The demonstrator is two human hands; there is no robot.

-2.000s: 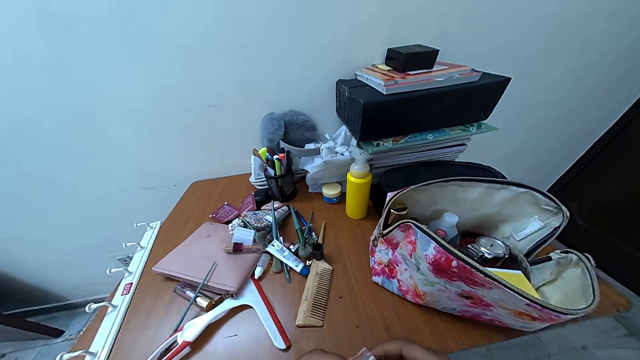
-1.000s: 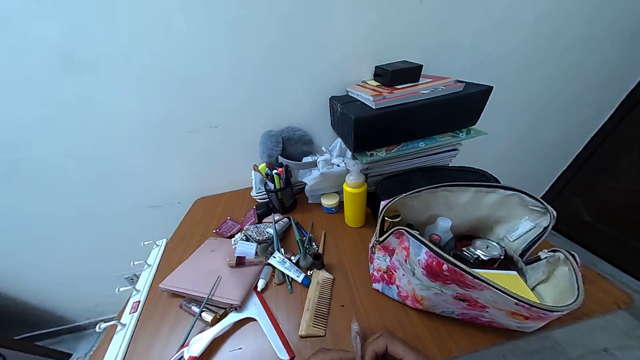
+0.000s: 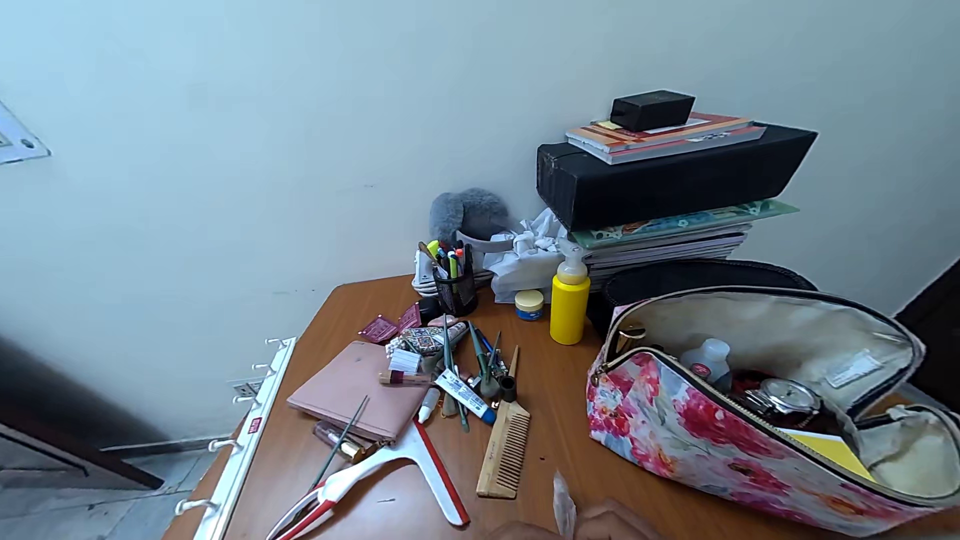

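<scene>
At the bottom edge, partly cut off, my left hand (image 3: 521, 531) and my right hand (image 3: 613, 521) lie close together. Between them a small clear plastic piece (image 3: 564, 504) stands up, its lower end touching my right hand's fingers. Just beyond is a wooden comb (image 3: 504, 454). A white and red squeegee (image 3: 427, 469) lies left of it, near a pink pouch (image 3: 360, 390), a blue-capped tube (image 3: 465, 394) and several makeup brushes (image 3: 480, 360). To the right, a floral bag (image 3: 697, 442) stands unzipped, holding a wristwatch (image 3: 786, 396), a small bottle (image 3: 709, 360) and a yellow item (image 3: 829, 450).
At the back stand a mesh pen cup (image 3: 454, 292), a blue jar (image 3: 529, 305), a yellow pump bottle (image 3: 569, 309) and a stack of notebooks (image 3: 667, 247) under a black box (image 3: 675, 176). A white hook rail (image 3: 251, 435) runs along the table's left edge.
The clear plastic piece now stands up more visibly between my hands. The view has shifted so that the table's things sit further right and lower.
</scene>
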